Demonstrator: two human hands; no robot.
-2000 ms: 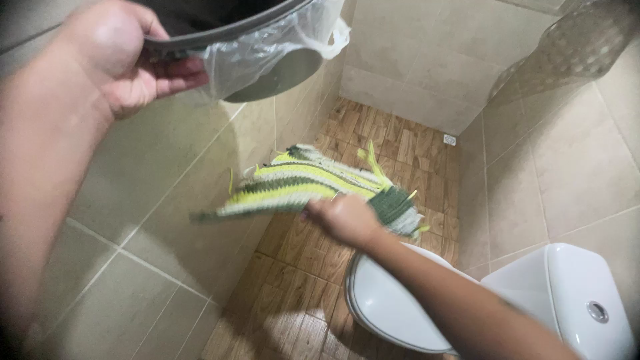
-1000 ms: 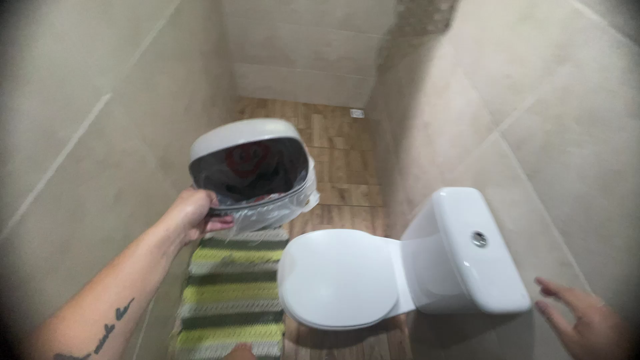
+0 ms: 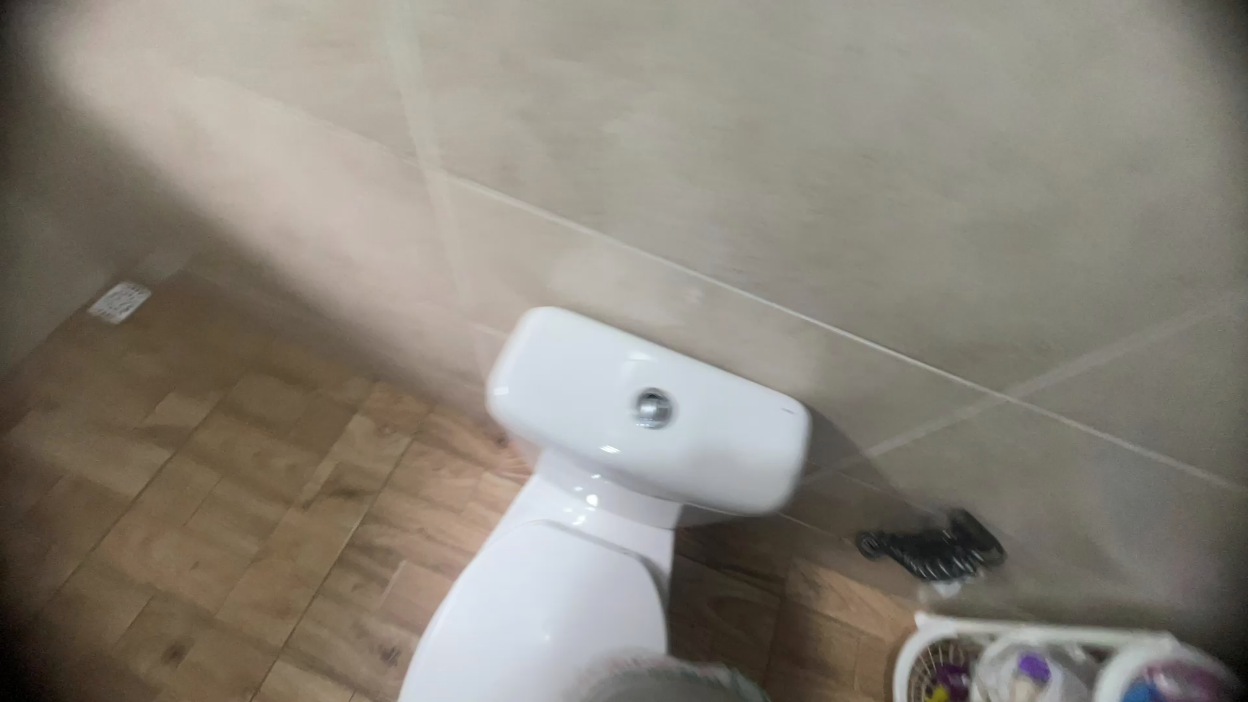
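Observation:
Neither of my hands shows in the head view. A white toilet with a closed lid (image 3: 556, 624) stands on the wood-look tile floor, its cistern (image 3: 712, 429) against the tiled wall, with a round chrome flush button (image 3: 652, 409) on top. At the bottom edge, a blurred greyish rounded thing (image 3: 678, 680) overlaps the toilet lid; what it is I cannot tell.
A white plastic basket (image 3: 1043, 629) holding wrapped and colourful items stands at the lower right. Just above it, a dark coiled object (image 3: 936, 546) is by the wall. A small white floor drain cover (image 3: 119, 302) lies at the left wall's foot.
The view has swung right. Both hands, the bin with its plastic liner and the striped green mat, seen one second ago, are out of view; the mat was on the floor then.

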